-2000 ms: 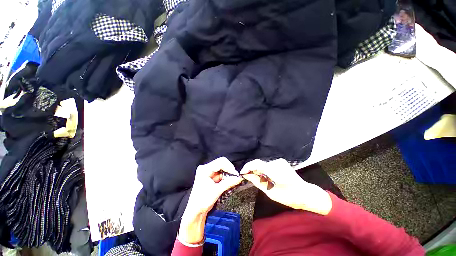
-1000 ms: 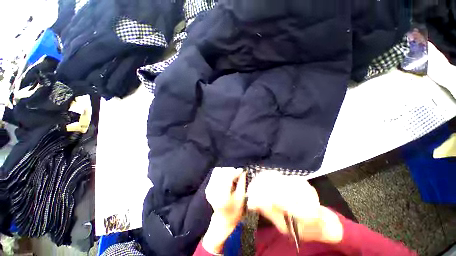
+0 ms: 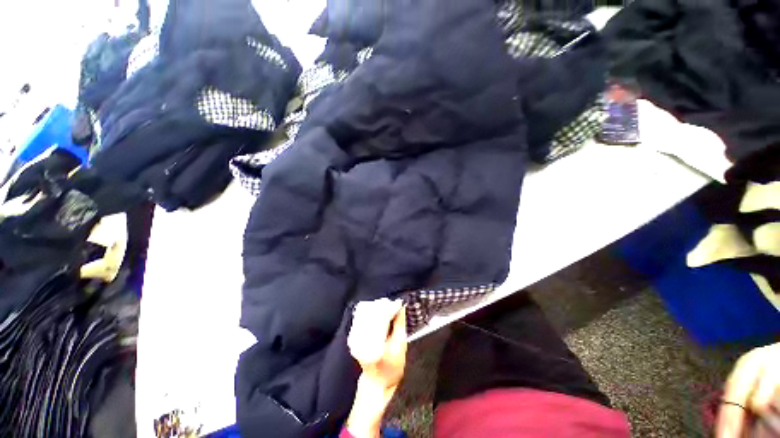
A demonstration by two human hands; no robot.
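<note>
A dark navy quilted jacket (image 3: 402,214) lies over the tabletop's near edge. Its lower hem (image 3: 453,296) shows black-and-white check lining. My left hand (image 3: 379,338) pinches this hem at its left part, fingers closed on the cloth. My right hand (image 3: 753,393) is far off at the lower right, cut off by the picture's edge. A thin dark line crosses one of its fingers. A fine pale thread (image 3: 505,339) runs from near the hem toward the right. Whether my right fingers grip it cannot be told.
More navy jackets with check (image 3: 188,128) are heaped at the upper left. Striped dark garments (image 3: 60,359) lie far left. A phone (image 3: 622,118) lies at the white table's (image 3: 569,205) right. Blue crates (image 3: 710,282) and dark and cream pieces (image 3: 727,244) are at the right.
My right hand has moved from the hem to the far lower right. My left hand stays on the hem. The view has shifted, showing more cream and dark pieces at right.
</note>
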